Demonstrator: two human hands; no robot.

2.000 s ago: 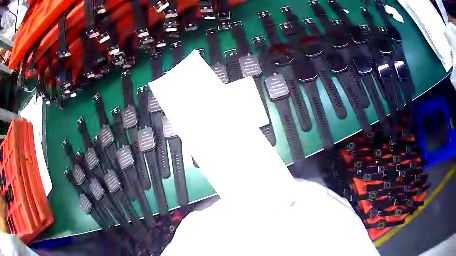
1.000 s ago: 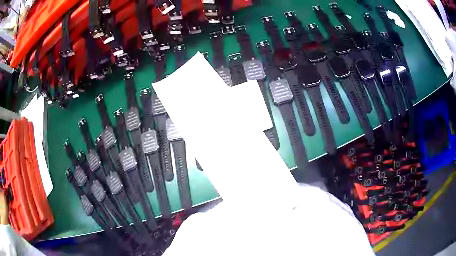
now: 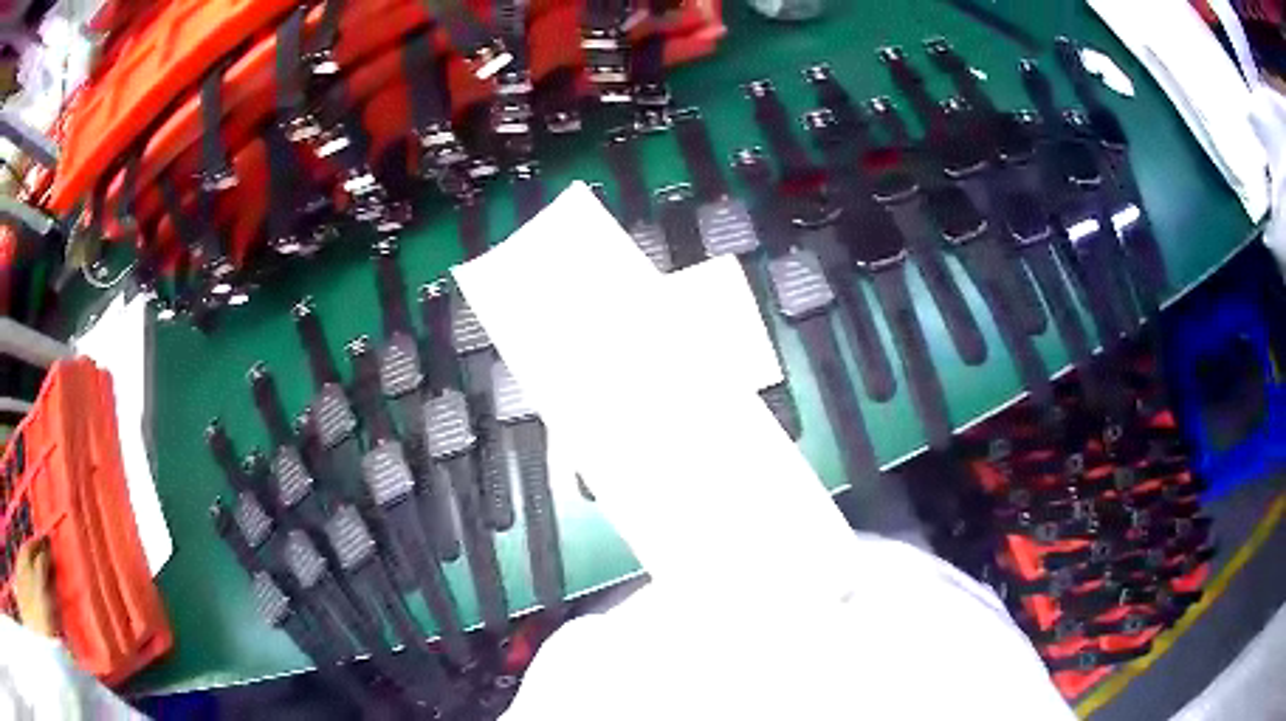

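A long white paper sheet [image 3: 635, 409] lies over the watches, its lower end merging with my white clothing. A smaller white piece [image 3: 726, 317] sticks out at its right side. Watches with grey-white printed films [image 3: 449, 423] lie in slanting rows at left and beside the paper. Watches with glossy black screens [image 3: 963, 218] lie at right. My left hand [image 3: 34, 585] seems to show small and blurred at the left edge, by the orange-red trays, above a white sleeve; its grip is unclear. My right hand is out of the picture.
Stacked orange-red trays [image 3: 155, 85] with hanging straps and buckles stand at the back left. More orange-red trays [image 3: 85, 521] are at left. Watches in red trays [image 3: 1044, 556] sit below the green table's [image 3: 607, 571] edge at right, near a blue crate [image 3: 1224, 409].
The view has shifted, so the table and watches sit slightly lower and further right. The tan hand shape at the left edge shows more. The paper and watches keep their arrangement.
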